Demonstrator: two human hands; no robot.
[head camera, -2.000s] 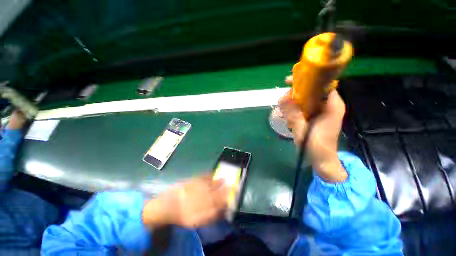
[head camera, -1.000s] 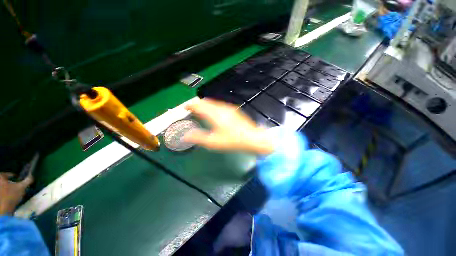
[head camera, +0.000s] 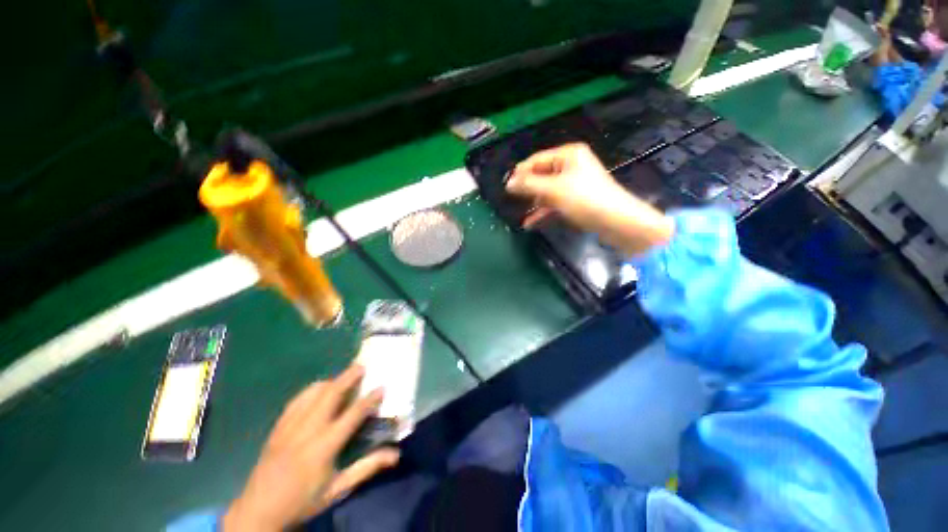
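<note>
A phone body (head camera: 393, 358) with a white battery area lies on the bench mat in front of me, its board end away from me. My left hand (head camera: 317, 447) holds its near left part, fingertips on the edge and thumb by the near end. My right hand (head camera: 582, 197) is over the black blister tray (head camera: 717, 156), thumb and fingertips close together; whether a small part is between them is too small to tell. The yellow-orange electric screwdriver (head camera: 268, 239) hangs tilted, untouched, its tip just left of the phone body.
Another phone body (head camera: 185, 395) lies at left. A round speckled dish (head camera: 426, 237) stands behind the phone, by the white rail (head camera: 135, 312). A black cord crosses the mat. A phone is on the green belt (head camera: 473, 128). A grey machine and another person's blue sleeve (head camera: 896, 85) are at right.
The view has shifted. The right hand has moved from near the dish to the tray. The left hand has come into view, on a phone body. The screwdriver still hangs free, after being held earlier.
</note>
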